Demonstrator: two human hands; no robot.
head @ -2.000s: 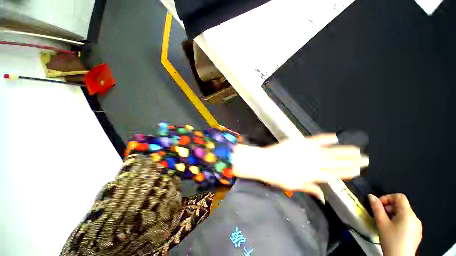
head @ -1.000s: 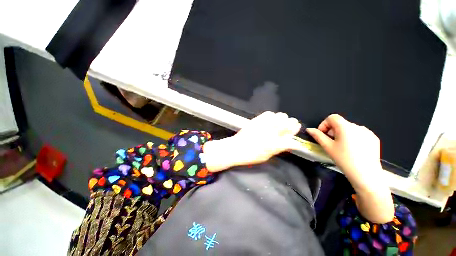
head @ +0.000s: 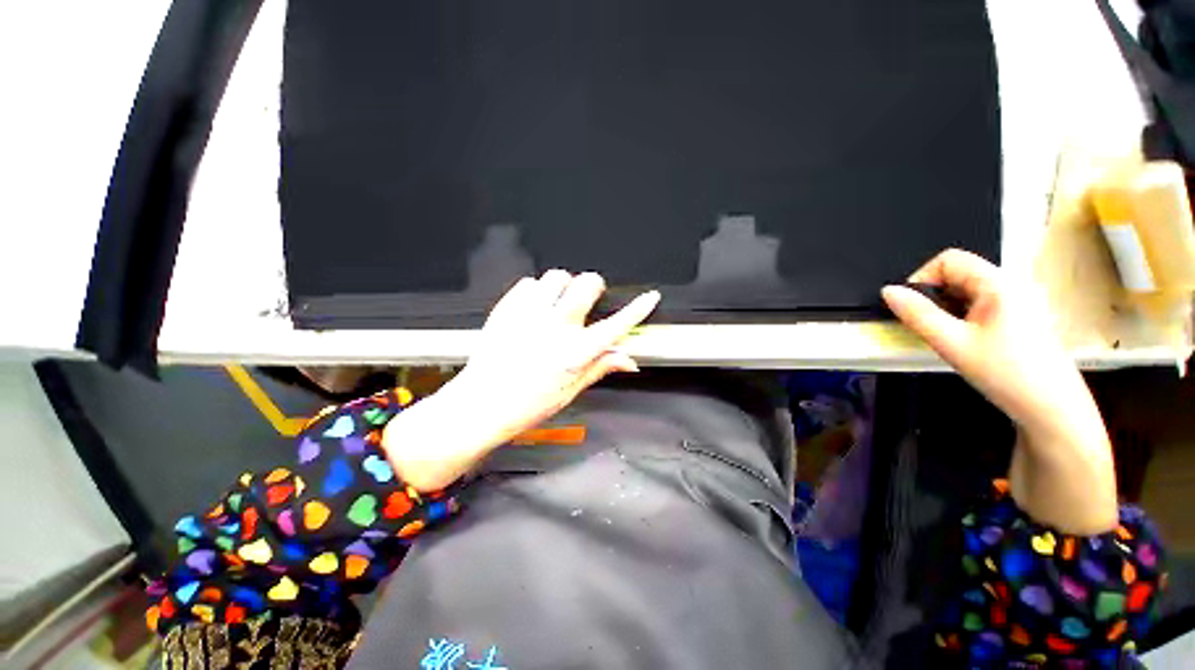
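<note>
The large black panel (head: pixel 642 144) lies flat on the white table, its near edge along the table's front edge. Two grey stepped marks show near that edge. My left hand (head: pixel 550 334) lies on the near edge left of the middle, fingers spread, pressing on it. My right hand (head: pixel 976 321) pinches the panel's near edge close to the right corner, between thumb and fingers.
A long black strip (head: pixel 164 170) lies to the left and reaches over the table's front edge (head: pixel 393 346). An amber block or container with a white label (head: pixel 1143 236) is at the right. Black items (head: pixel 1170 66) are at the far right. My grey apron (head: pixel 590 537) is below the edge.
The view has turned, so the panel now lies straight in front. My right hand has moved along the near edge to the right corner. My left hand has opened out from its place beside the right.
</note>
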